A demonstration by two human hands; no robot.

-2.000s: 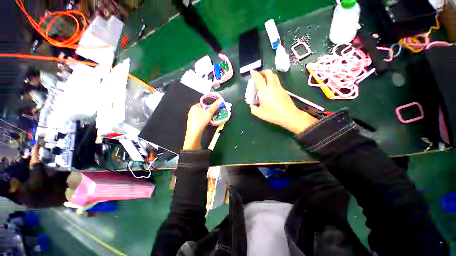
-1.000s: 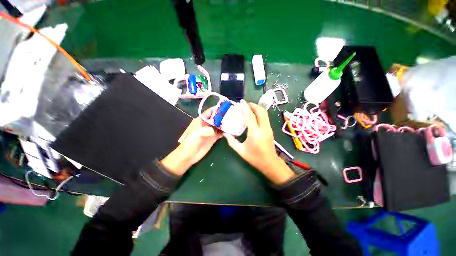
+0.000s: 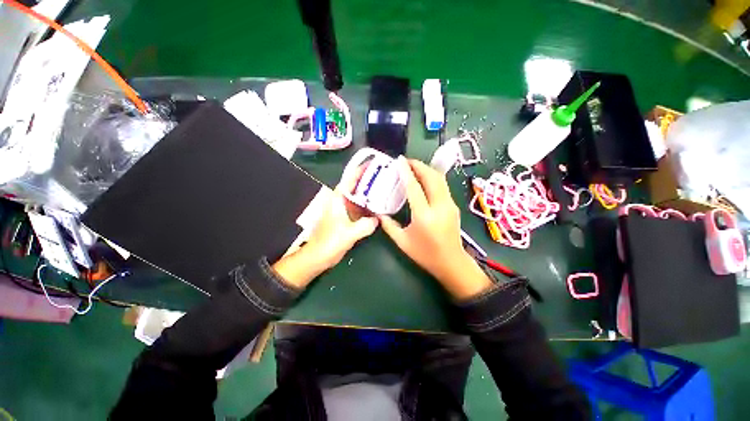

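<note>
A device housing (image 3: 362,182) with a pink-white loop is held between both hands above the bench; a strip of blue shows inside it. A white back cover (image 3: 388,191) lies against its right side, partly over the blue. My left hand (image 3: 335,229) grips the housing from the left and below. My right hand (image 3: 432,220) holds the white cover from the right. Fingers hide parts of both pieces. Another open housing (image 3: 335,130) with a green board and blue block lies behind, to the left.
Black foam sheet (image 3: 201,197) at left. Black driver (image 3: 327,57) hangs above the bench. Black rectangular device (image 3: 388,115), blue-and-white block (image 3: 433,104), green-tipped bottle (image 3: 539,138), pink frame heap (image 3: 516,209) and black box (image 3: 613,123) stand behind and right. Housings lie around a black pad (image 3: 678,279) at right.
Since one second ago, the white cover has moved over more of the blue block and the two pieces sit closer together. Earlier, the hands were apart, each with one piece.
</note>
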